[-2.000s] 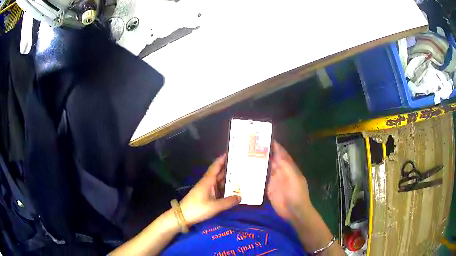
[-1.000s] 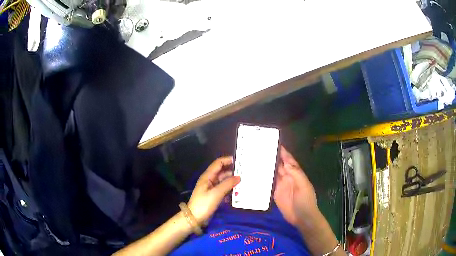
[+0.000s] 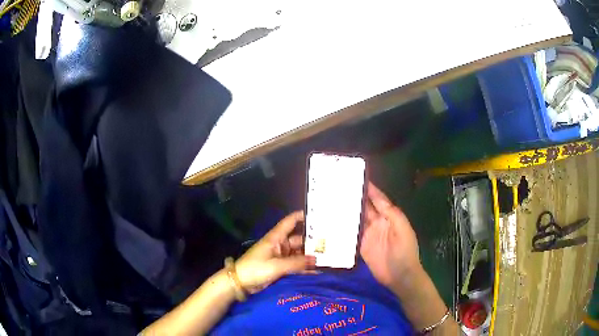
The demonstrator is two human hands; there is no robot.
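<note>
A smartphone [image 3: 335, 210] with a glowing white screen is upright in front of my lap, held between my two hands. My left hand [image 3: 272, 257] is at its left edge, with the thumb at the lower left corner of the screen and the other fingers partly hidden behind the phone. My right hand [image 3: 389, 239] is at its right edge, palm towards the phone, its fingertips hidden behind it.
Dark navy cloth [image 3: 141, 118] hangs over the left end of the white table [image 3: 368, 59]. Part of a sewing machine [image 3: 98, 12] shows at the top left. On the right are a blue crate [image 3: 515, 102], a yellow-framed trolley with cardboard [image 3: 545, 282], shears [image 3: 557, 233] and a narrow tray [image 3: 474, 262].
My left thumb has moved down from the middle left of the screen to its lower left corner. The phone sits slightly higher in view than one second ago, and the screen content differs.
</note>
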